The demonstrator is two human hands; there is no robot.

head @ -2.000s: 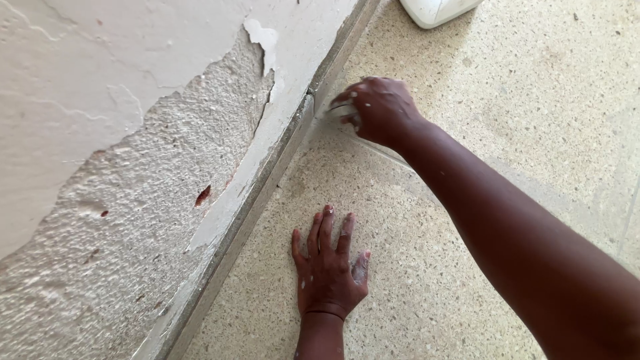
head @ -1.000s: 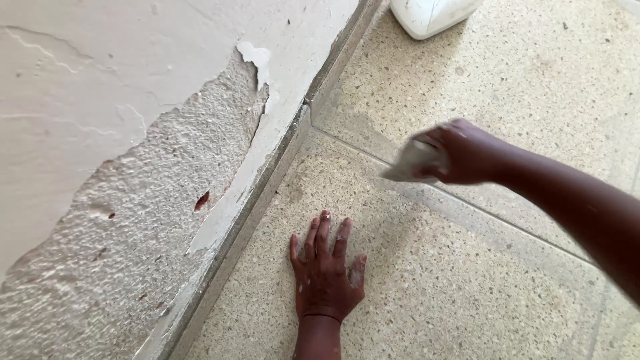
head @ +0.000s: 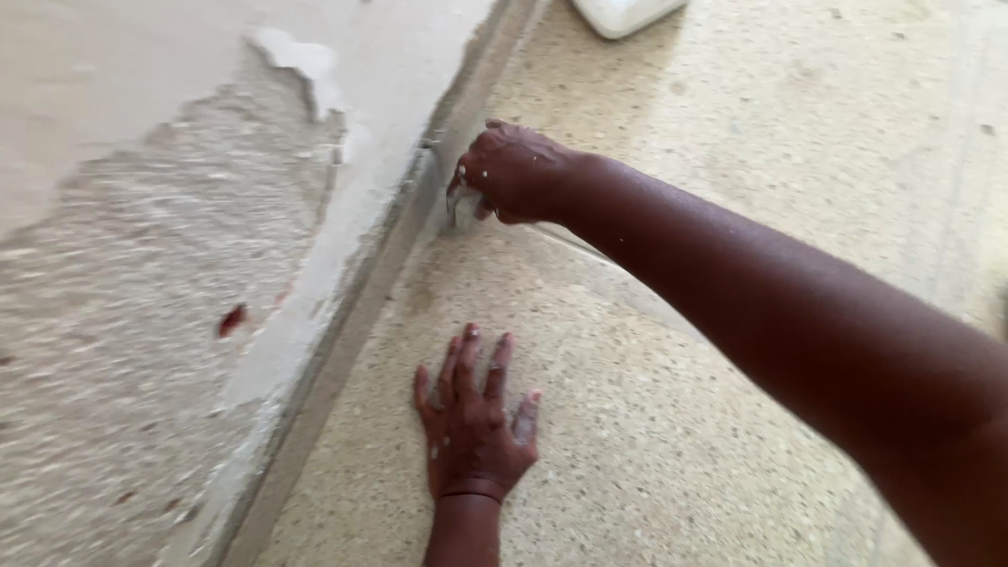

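Note:
My right hand (head: 512, 173), flecked with white, is closed around a small pale object (head: 466, 209), maybe a rag or pad; blur and the fingers hide most of it. It is down at the skirting (head: 346, 346), where a floor joint meets the wall. Palm down on the speckled terrazzo floor (head: 677, 441), my left hand (head: 476, 425) has its fingers spread and holds nothing. White specks mark its fingers too.
The wall (head: 378, 55) on the left has peeling paint and a large rough patch of bare plaster (head: 181, 276) with reddish spots. A white plastic container (head: 626, 12) stands on the floor at the top edge.
My right hand has come from out over the floor, right of the skirting, back to the skirting, still holding the pale object. My left hand has stayed flat on the floor.

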